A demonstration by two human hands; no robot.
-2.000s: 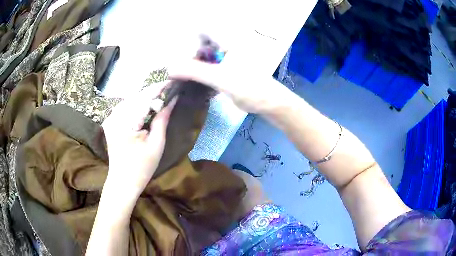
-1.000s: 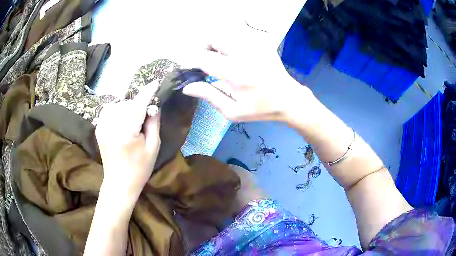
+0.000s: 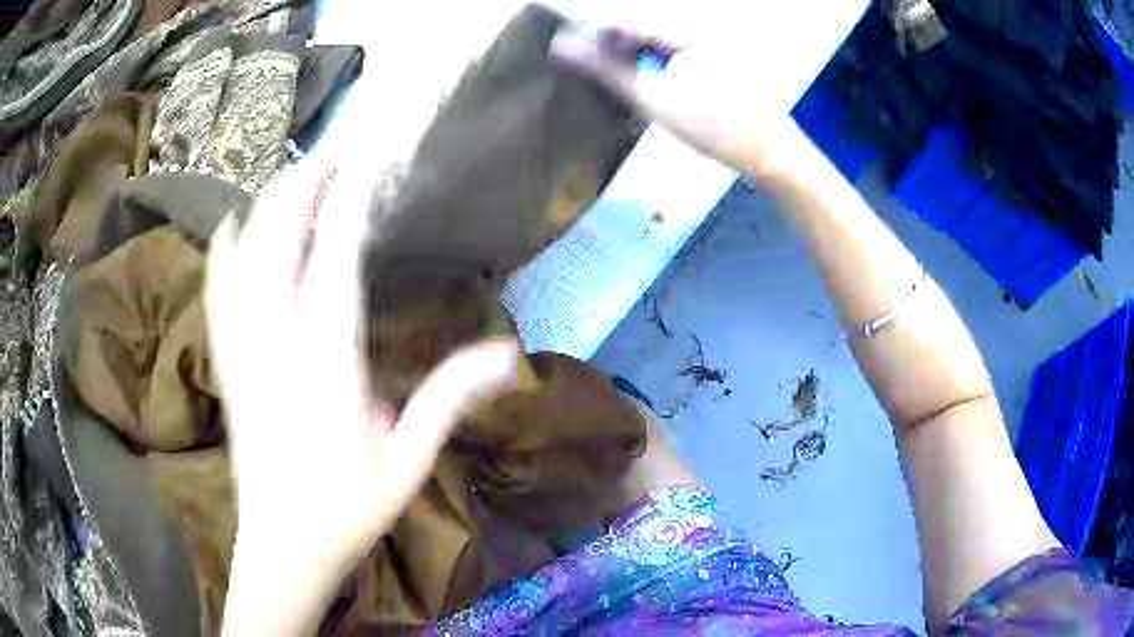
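The jacket lies over my lap and the white table's edge, with shiny golden-brown lining (image 3: pixel 547 423) and dark grey-brown facing (image 3: pixel 460 187) showing. My right hand (image 3: pixel 678 93) is at the far end of the facing, its fingers on the cloth edge, pulling it up and away. A small blue bit of the thread snips (image 3: pixel 653 57) shows at its fingers; the blades cannot be made out. My left hand (image 3: pixel 317 361) is blurred, over the near part of the jacket, thumb spread from the fingers, with no visible grip.
A heap of paisley garments (image 3: pixel 230 106) lies at the left. The white table (image 3: pixel 609 255) runs under the jacket. Thread scraps (image 3: pixel 802 436) lie on the pale floor. Blue bundles (image 3: pixel 982 212) with dark cloth on top stand at the right, another blue bundle (image 3: pixel 1076 423) nearer.
My right hand has moved up and away, and the dark facing now stretches out with it. My left hand has come off the paisley edge and opened, nearer to me. The view has shifted slightly.
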